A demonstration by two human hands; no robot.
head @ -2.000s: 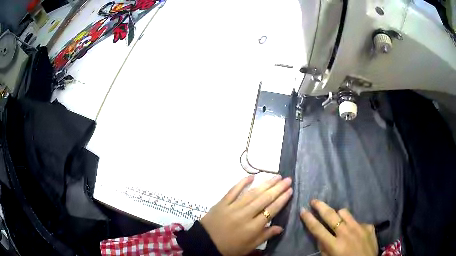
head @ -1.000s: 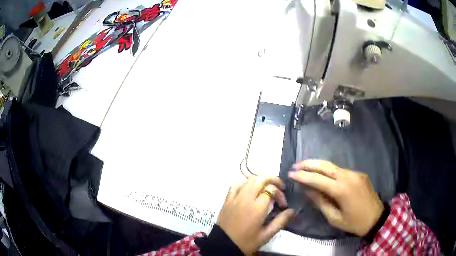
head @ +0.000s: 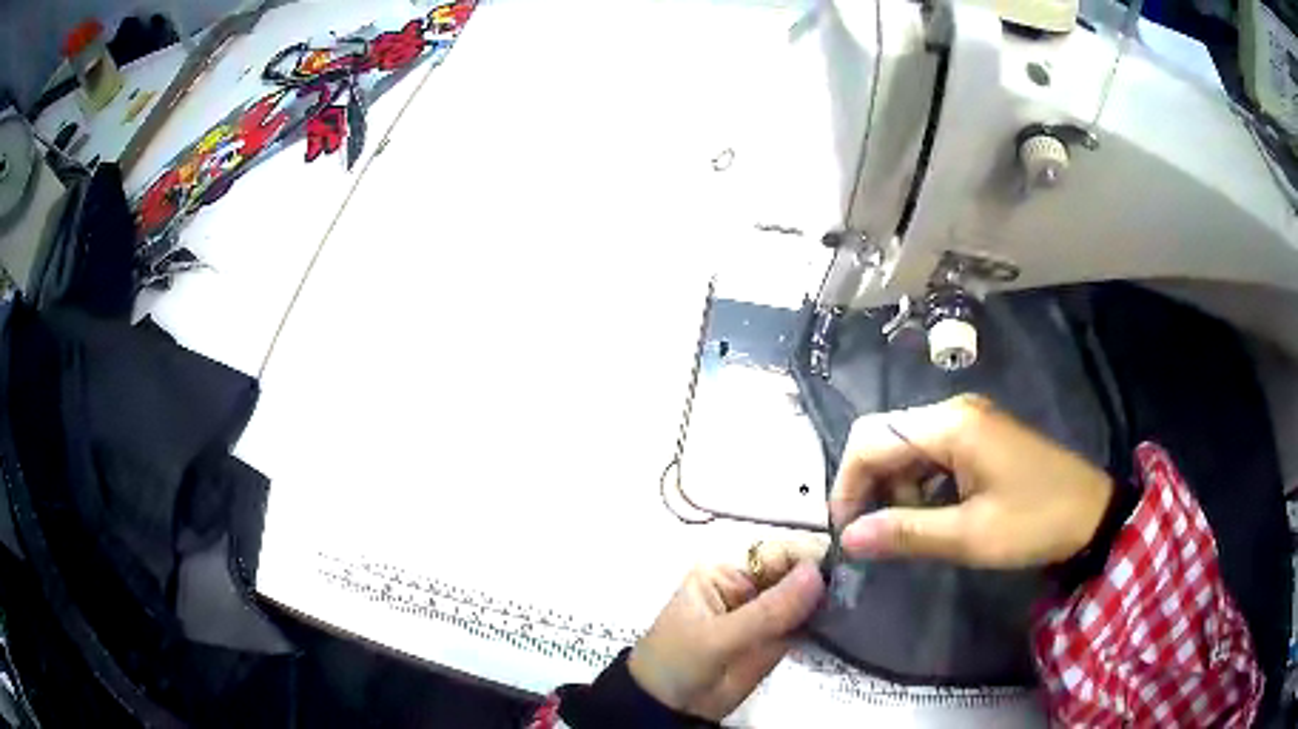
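A dark grey garment piece lies right of the needle plate, its left edge running up under the presser foot of the off-white sewing machine. My left hand pinches the piece's folded edge near its lower end between thumb and fingers. My right hand pinches the same edge just above and right of it, fingers curled. A thin dark line, maybe thread or a tool tip, shows at the right fingers. The fingertips of both hands nearly touch.
A heap of black garment pieces hangs over the left table edge. An embroidered floral trim lies at the upper left. A printed ruler runs along the front edge of the white table. The tension dial sits low on the head.
Both hands went from lying flat on the cloth to pinching its edge. The lower part of the edge has been drawn in and lifted slightly. The view has shifted a little.
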